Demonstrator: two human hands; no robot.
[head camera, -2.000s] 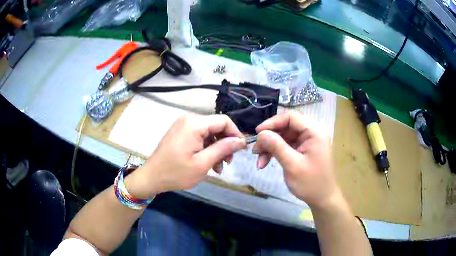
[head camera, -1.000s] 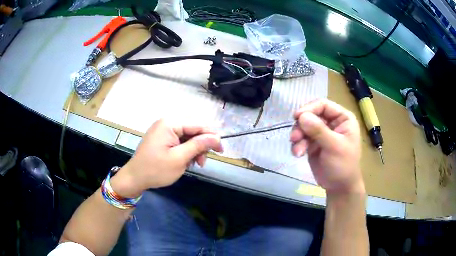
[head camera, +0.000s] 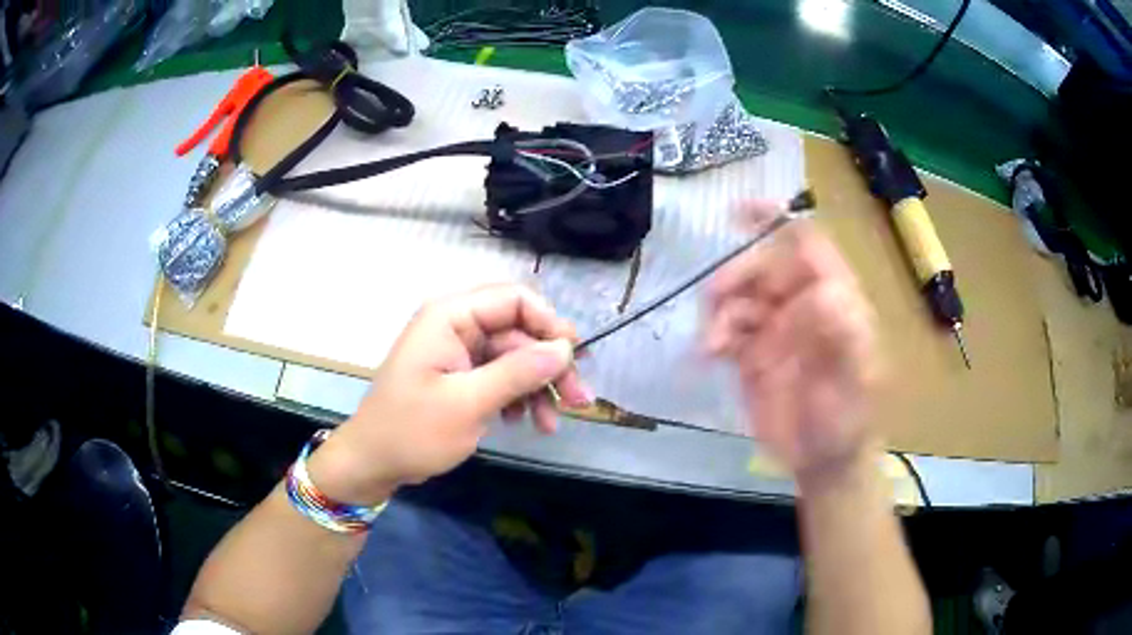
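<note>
My left hand (head camera: 466, 372) pinches one end of a thin dark wire (head camera: 677, 292) between thumb and fingers. The wire slants up to the right and ends in a small dark tip near my right hand. My right hand (head camera: 795, 335) is blurred, with its fingers raised beside the wire; whether it touches the wire cannot be told. The black fan unit (head camera: 571, 199) lies on the white foam sheet (head camera: 385, 248) behind my hands, with thin red and white wires on top. Its thick black cable (head camera: 385, 161) runs left to a coil.
An electric screwdriver (head camera: 919, 236) lies on cardboard (head camera: 993, 385) at the right. A clear bag of screws (head camera: 658, 75) stands behind the fan unit, with loose screws (head camera: 488, 96) to its left. An orange-red air gun (head camera: 230, 112) and a wrapped metallic ball (head camera: 193, 252) are at the left.
Both hands first held the wire close together, then stretched it between them. Now the right hand's fingers have opened and the wire's right end points up. The view has shifted.
</note>
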